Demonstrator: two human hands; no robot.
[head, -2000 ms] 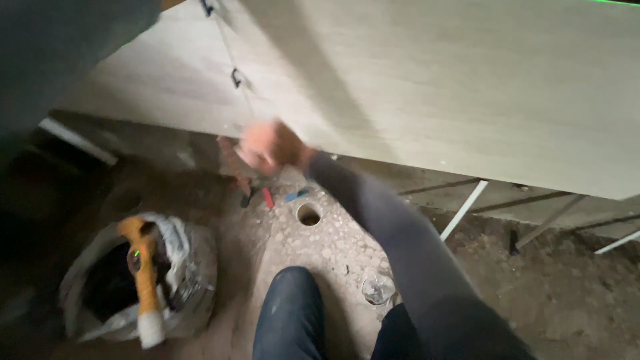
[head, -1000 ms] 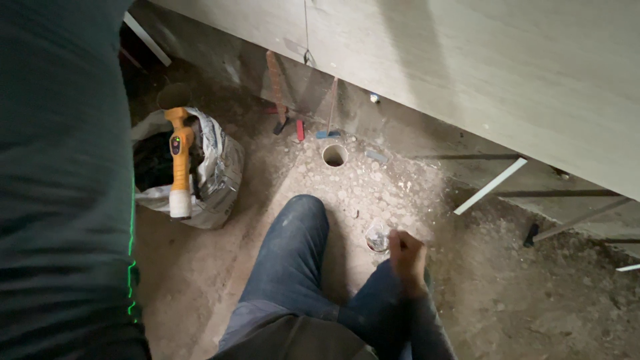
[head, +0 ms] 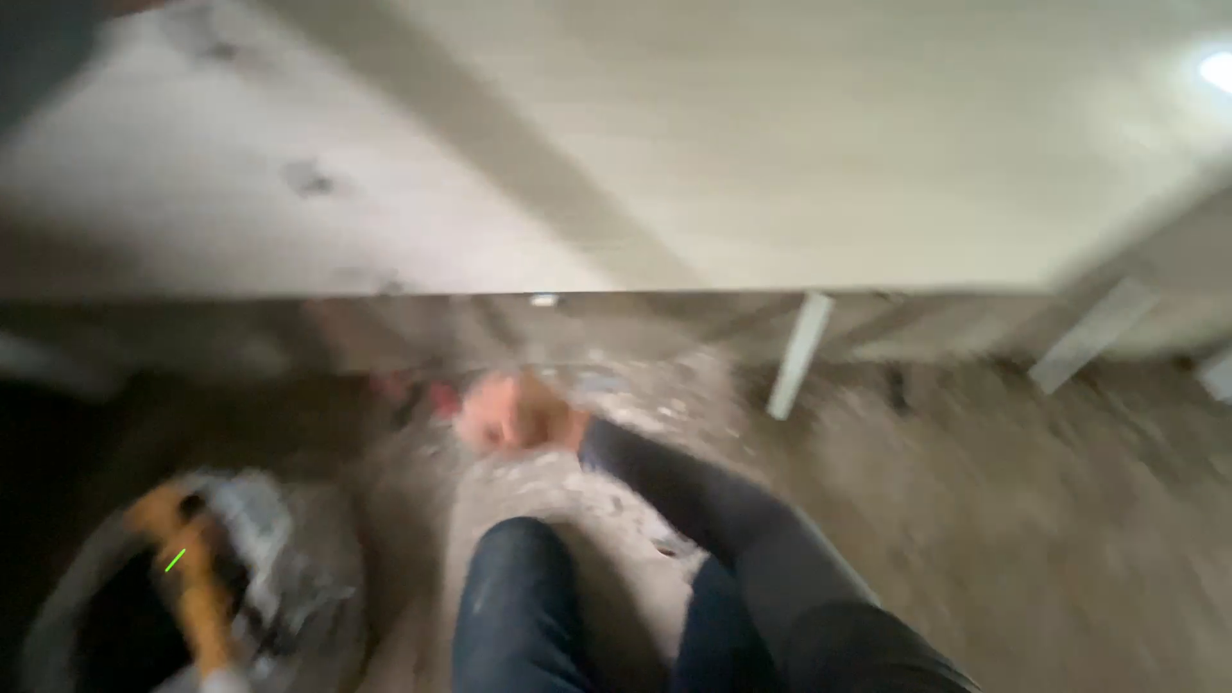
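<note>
My right hand (head: pixel 515 414), blurred by motion, is over the rough floor in front of my knees, below the edge of a large pale wall panel (head: pixel 731 144). Its fingers look curled, but whether they hold something does not show. Just left of the hand lies a red object (head: pixel 443 399), too blurred to name. Small dark marks or clips (head: pixel 308 178) show on the panel's left part. My left hand is not in view; a dark sleeve (head: pixel 43 58) fills the top left corner.
An orange tool with a pale end (head: pixel 197 587) lies across an open plastic sack (head: pixel 308 568) at the lower left. Pale strips (head: pixel 801 356) lean out from under the panel toward the right. A small white piece (head: pixel 544 299) sits at the panel's lower edge.
My right hand has moved from beside my right knee, near a small clear container, forward and left to the floor by the red object. The view has tilted up toward the panel.
</note>
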